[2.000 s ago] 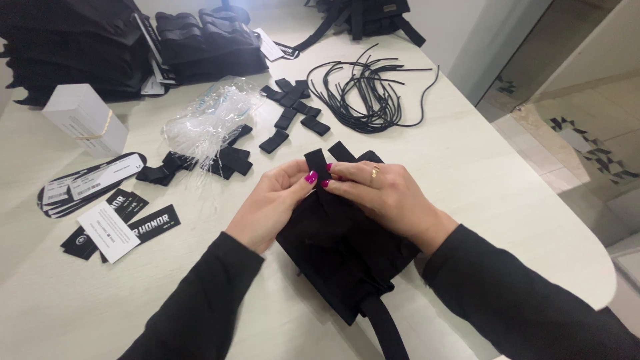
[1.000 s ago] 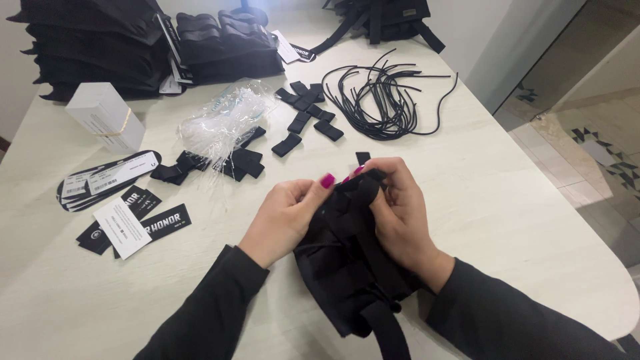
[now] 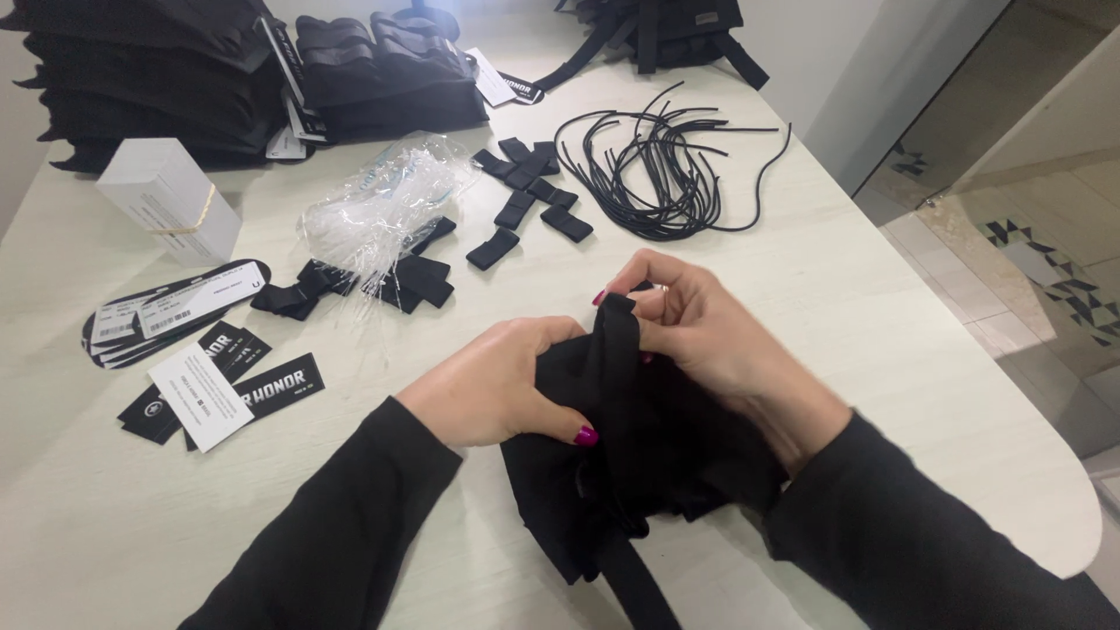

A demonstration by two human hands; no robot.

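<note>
A black fabric pouch with webbing straps [image 3: 665,437] is held above the near part of the table. My left hand [image 3: 499,385] grips its left side, thumb lying on the front and the other fingers hidden behind the cloth. With thumb and fingertips, my right hand [image 3: 691,324] pinches a black strap [image 3: 617,350] where it folds over at the pouch's top. Another strap [image 3: 639,582] hangs from the lower end toward the near edge of the view. Beyond my hands lie short folded black webbing pieces [image 3: 516,210] and a bundle of black cords [image 3: 665,175].
Stacked black fabric goods [image 3: 175,79] and black pouches [image 3: 394,79] stand at the back left. Nearer are a banded block of white cards [image 3: 175,201], clear plastic fasteners in a bag [image 3: 376,210], oval labels [image 3: 175,306] and printed tags [image 3: 201,394]. A strapped black bag [image 3: 674,35] sits at the back.
My left hand has moved from the strap ends at the top to the pouch's left side. The strap that stood up at the top is now folded over in my right fingers.
</note>
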